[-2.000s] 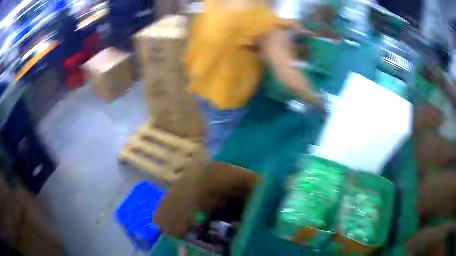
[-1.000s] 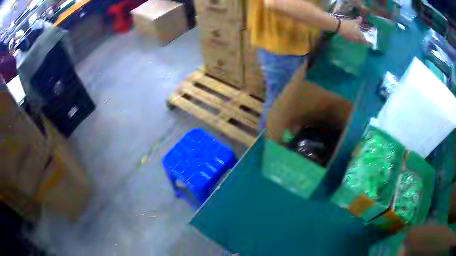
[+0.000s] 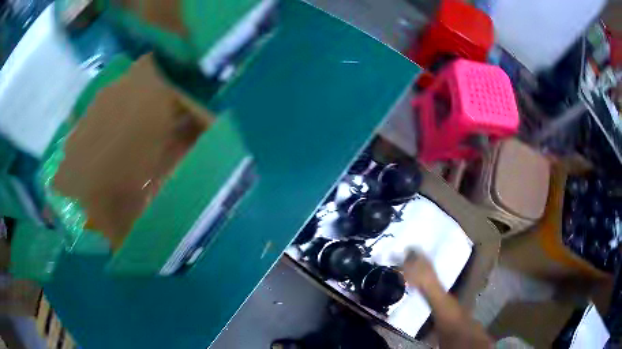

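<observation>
My right hand [image 3: 423, 272] is blurred, over a white sheet [image 3: 436, 238] in an open brown bulk carton [image 3: 485, 255] beside the table. Its fingertips are close to several black round-ended devices [image 3: 341, 259] lying in rows on the sheet. I cannot tell whether it touches or holds anything. My left hand is not in view. An open green retail box [image 3: 181, 204] with a brown inside flap [image 3: 123, 150] stands on the green table [image 3: 300, 102].
Another green box [image 3: 204, 27] stands at the top left. A white block [image 3: 37, 88] and shiny green packs [image 3: 68, 215] are at the left. Pink [image 3: 484, 99], red [image 3: 460, 34] and beige [image 3: 522, 180] stools stand beyond the table. Another carton of black units [image 3: 590, 218] is at far right.
The view has swung from the table's blue-stool side to the bulk cartons and pink stool. My right hand has come into view. The worker in yellow and the pallet are out of view.
</observation>
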